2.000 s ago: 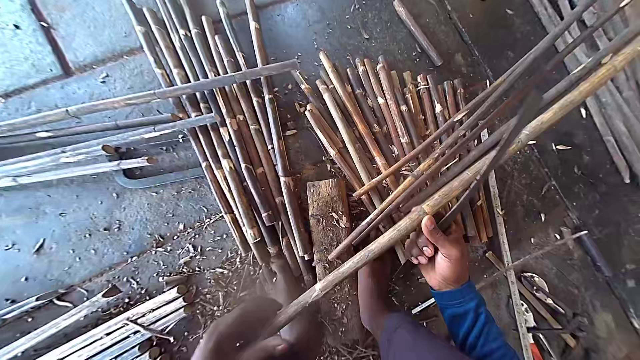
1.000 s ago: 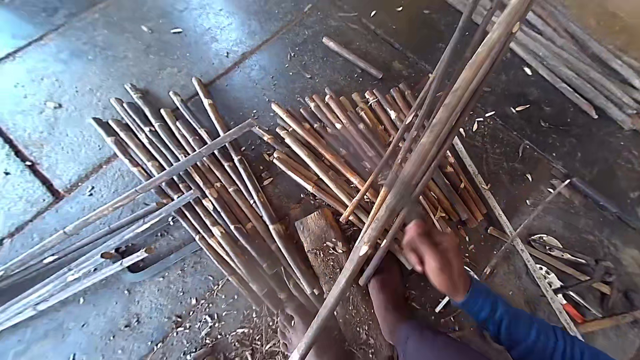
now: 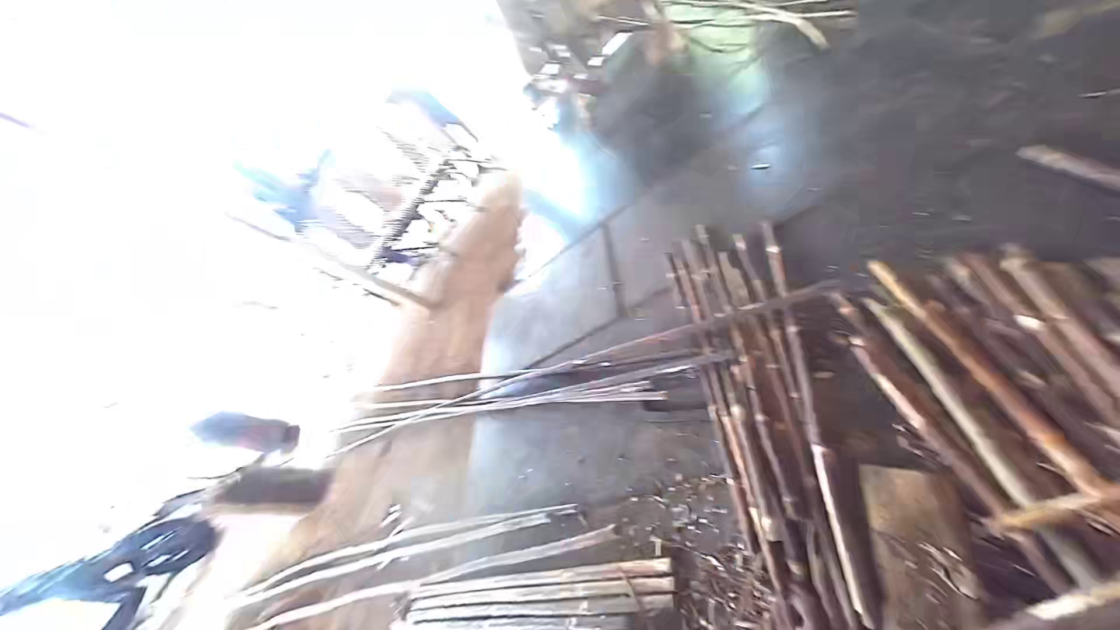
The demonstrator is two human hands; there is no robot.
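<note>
Neither of my hands shows in the head view at this moment. Long wooden sticks (image 3: 770,411) lie side by side on the floor, right of centre. More cut sticks (image 3: 989,385), thicker and reddish brown, spread along the right side. Between these groups sits a wooden block (image 3: 919,542), with shavings (image 3: 709,542) on the floor to its left. Part of a pale stick (image 3: 1072,604) crosses the bottom right corner; whether a hand holds it is hidden. The picture is blurred.
Thin long sticks (image 3: 542,385) reach leftward over the floor edge. A stack of pale split sticks (image 3: 542,595) lies at the bottom. Beyond the brown ledge (image 3: 437,341) the outdoor ground is glaringly bright. A loose stick (image 3: 1067,166) lies at upper right.
The view has swung far to the left, bringing the bright outdoors into sight. My hands and most of the long sticks seen near them earlier are out of the picture.
</note>
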